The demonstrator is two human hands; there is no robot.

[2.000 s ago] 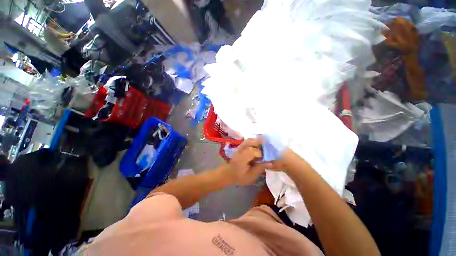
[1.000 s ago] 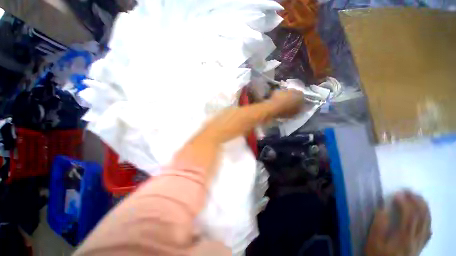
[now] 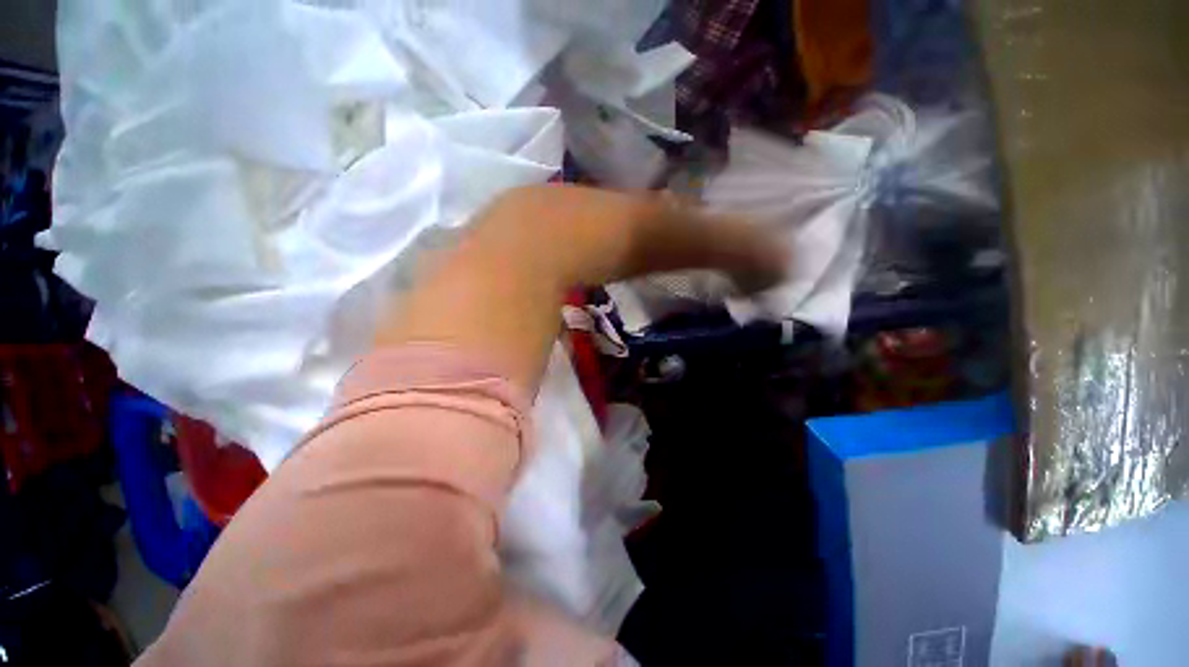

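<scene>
My left hand [image 3: 750,254] reaches across from the lower left in a pink sleeve. It is blurred and lies at the lower left part of a small white tied bundle [image 3: 835,235]; whether its fingers grip the cloth cannot be told. The small bundle is gathered at a narrow tie on its right side. A big ruffled bundle of white pieces [image 3: 196,248] fills the left, partly behind my forearm. Only fingertips of my right hand [image 3: 1089,657] show at the bottom edge, over the white table top; its hold cannot be told.
The table end [image 3: 919,547] has blue edging. A shiny, tape-covered brown cardboard piece [image 3: 1095,261] lies at the right. A blue crate [image 3: 150,508] and a red basket [image 3: 215,469] show at the lower left. Orange cloth [image 3: 832,52] and dark cloth lie at the top.
My hands have parted since the oldest frame, and my left hand has moved to the small tied bundle. The view has turned right; my right hand has mostly left the picture.
</scene>
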